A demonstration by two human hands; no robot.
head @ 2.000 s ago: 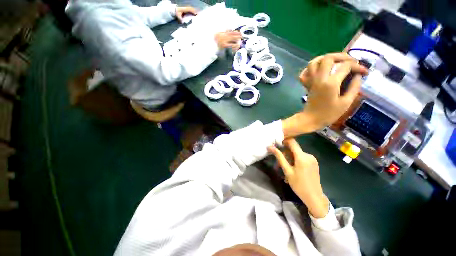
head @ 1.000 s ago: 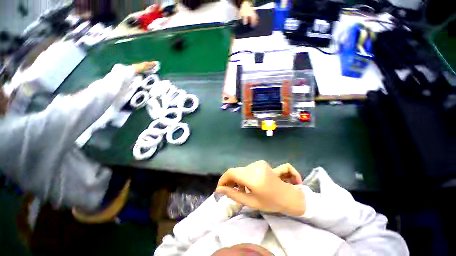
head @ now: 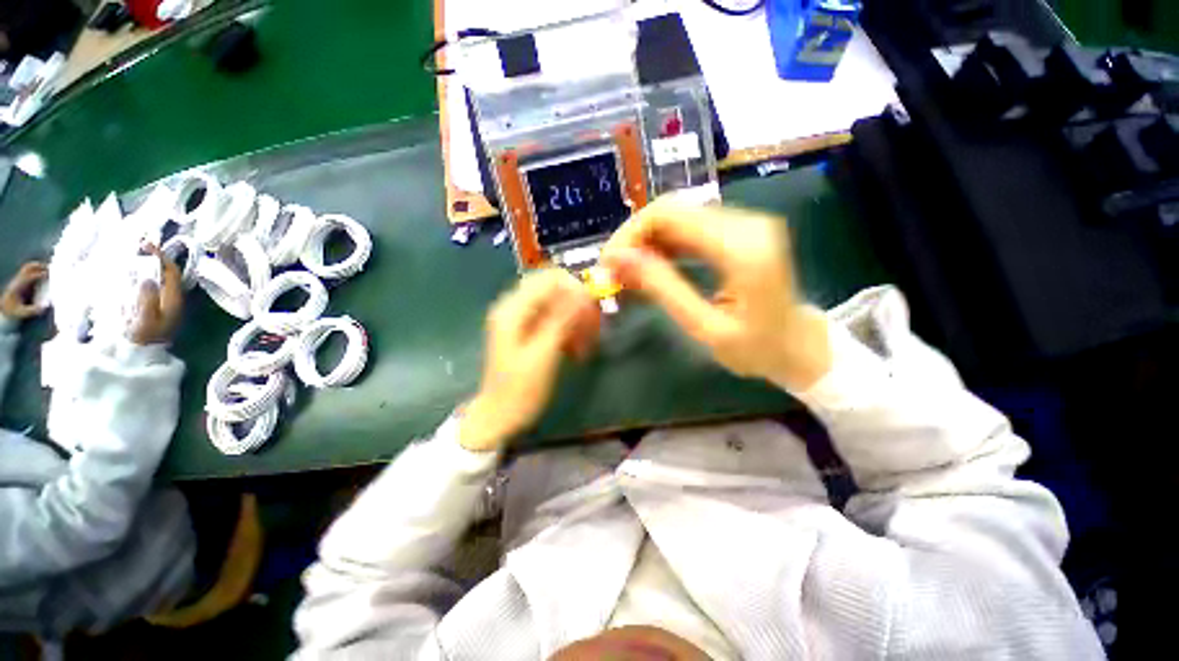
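A display unit [head: 575,198] with glowing white digits sits in the orange-red nest [head: 512,213] of the clear acrylic test fixture [head: 556,111]. The yellow connector [head: 599,280] with a white tip is at the fixture's near edge, between my hands. My left hand [head: 528,346] is blurred, its fingers bent just left of the connector. My right hand [head: 724,282] is blurred too, its thumb and fingertips close together at the connector's right side and over the fixture's near right corner. Whether either hand grips anything cannot be told.
Coiled white cables [head: 288,300] lie on the green bench at left, beside a white pile [head: 97,278] handled by a neighbour's hands. A board with white paper [head: 763,110] lies behind the fixture, with a blue carton [head: 813,36]. Black pieces [head: 1054,97] are at right.
My hands have moved from near my body forward to the fixture's near edge and separated. The view has shifted closer to the fixture. The display's digits look brighter, and the red switch is no longer visible.
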